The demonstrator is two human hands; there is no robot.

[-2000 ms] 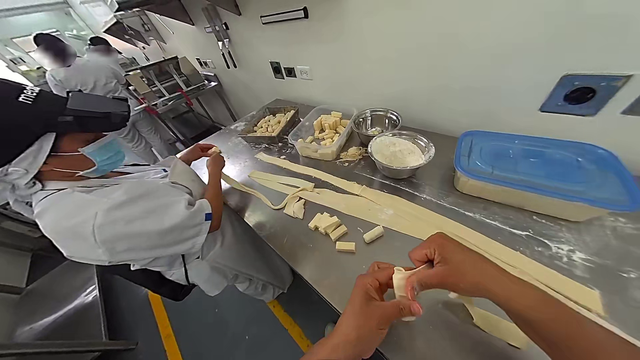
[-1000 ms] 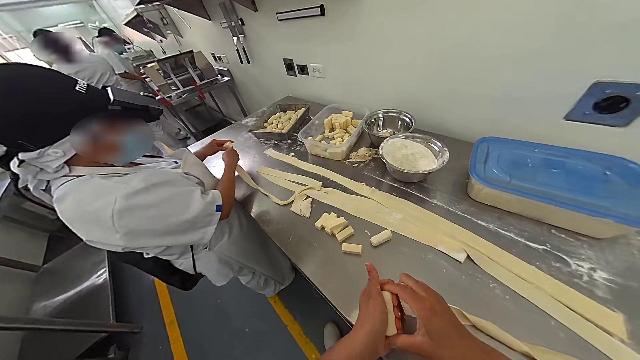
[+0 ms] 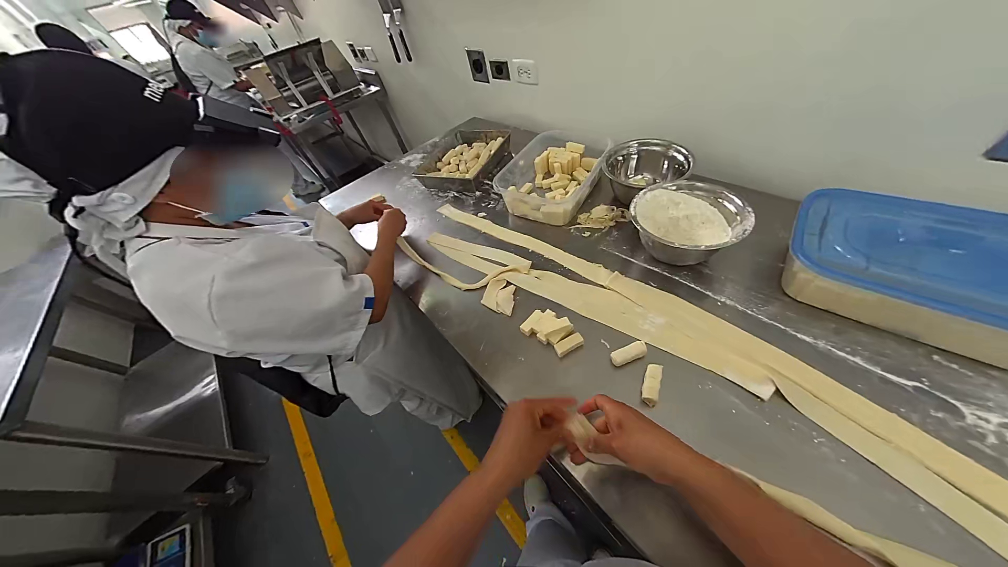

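Observation:
My right hand (image 3: 622, 437) grips a dough-wrapped piece (image 3: 583, 433) at the near edge of the steel table; a dough strip trails from it under my right forearm. My left hand (image 3: 535, 441) is against the same piece, blurred, its fingers bent; whether it grips cannot be told. Just beyond lie two wrapped rolls, one (image 3: 628, 353) on its side and one (image 3: 651, 385) pointing away from me. Several bare cheese-like sticks (image 3: 553, 329) are grouped to their left. Long flat dough strips (image 3: 669, 315) run diagonally along the table, with a folded dough scrap (image 3: 498, 296) near their far part.
A co-worker (image 3: 260, 276) stands at the left, both hands on a dough strip's end. Along the wall are a metal tray of rolls (image 3: 425, 175), a plastic tub of sticks (image 3: 512, 193), an empty-looking steel bowl (image 3: 647, 161), a flour bowl (image 3: 683, 216) and a blue-lidded container (image 3: 906, 252).
A second wrapped roll now lies beside the first, where one second ago only one lay. My hands have moved from around a roll to another piece with a strip trailing from it.

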